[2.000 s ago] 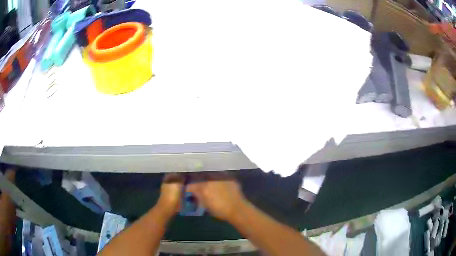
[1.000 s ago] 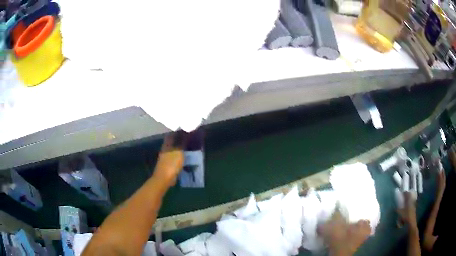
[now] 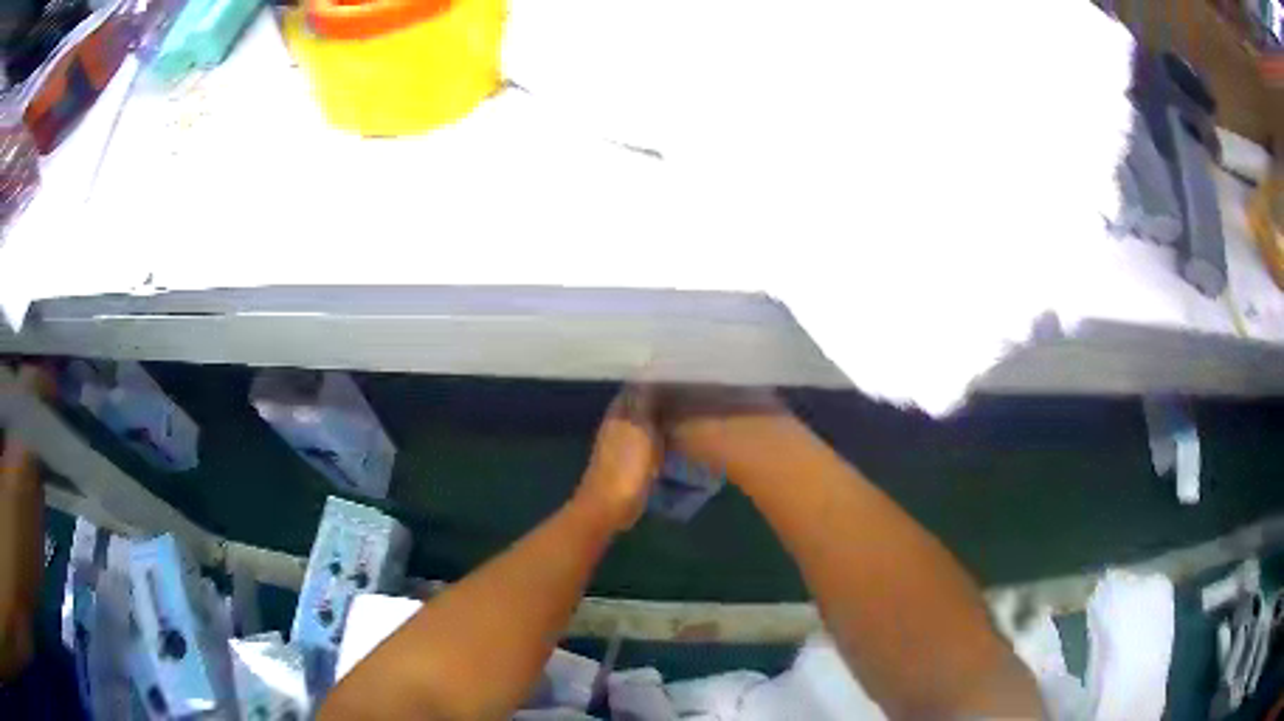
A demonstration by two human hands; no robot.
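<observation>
A light blue and white retail box (image 3: 686,487) lies on the green conveyor just under the shelf edge. My left hand (image 3: 627,454) is on its left side, and my right hand (image 3: 718,423) reaches over it from the right. The fingertips of both hands are blurred and partly hidden by the shelf edge, so the box's upper end and whatever is inside do not show.
The white shelf (image 3: 423,331) crosses above, with white sheets (image 3: 915,324) overhanging it and a yellow tub (image 3: 401,78). More boxes (image 3: 327,430) lie on the conveyor at left. Cartons (image 3: 345,563) and wrapped products (image 3: 1129,641) line the near ledge. Another person's arm (image 3: 20,549) is at far left.
My right hand has come from the white wrapped products on the near ledge to the box beside my left hand. The view has swung left. The boxes on the conveyor have shifted in view.
</observation>
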